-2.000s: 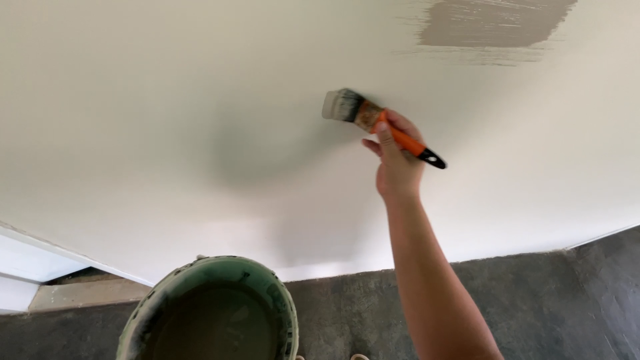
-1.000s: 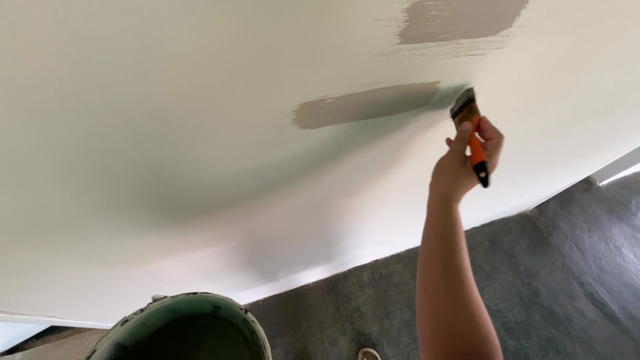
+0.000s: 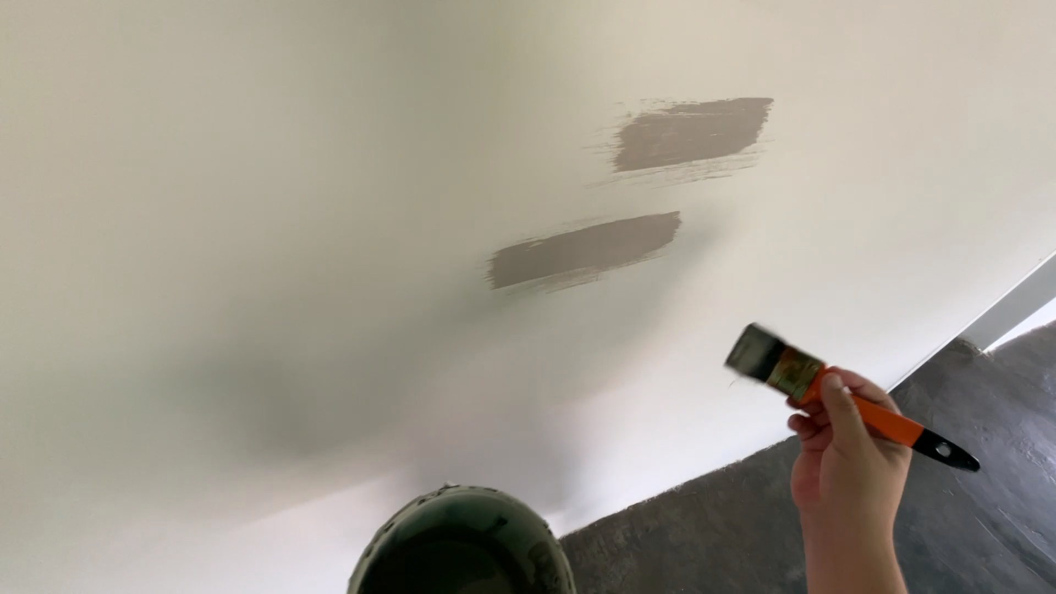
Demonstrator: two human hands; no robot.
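My right hand (image 3: 854, 450), at the lower right, is closed around the orange handle of a flat paintbrush (image 3: 825, 394). The brush's dark bristles carry paint and point up and left, below and to the right of two brown-grey paint patches. The upper patch (image 3: 693, 134) has ragged streaks at its left and lower edges. The lower patch (image 3: 586, 250) is longer and slants up to the right. A paint bucket (image 3: 553, 549) with a smeared rim shows at the bottom, its inside dark. My left hand is not in view.
The pale wall (image 3: 289, 206) fills most of the view, with soft shadows on it. Dark grey floor (image 3: 685, 536) meets its lower edge. A pale grey upright surface (image 3: 1008, 309) stands at the far right, by the wall's end.
A second paint patch now shows on the wall, where two seconds ago only the upper one was seen. My right hand has drawn the brush away, down and right of the patches. The view has shifted.
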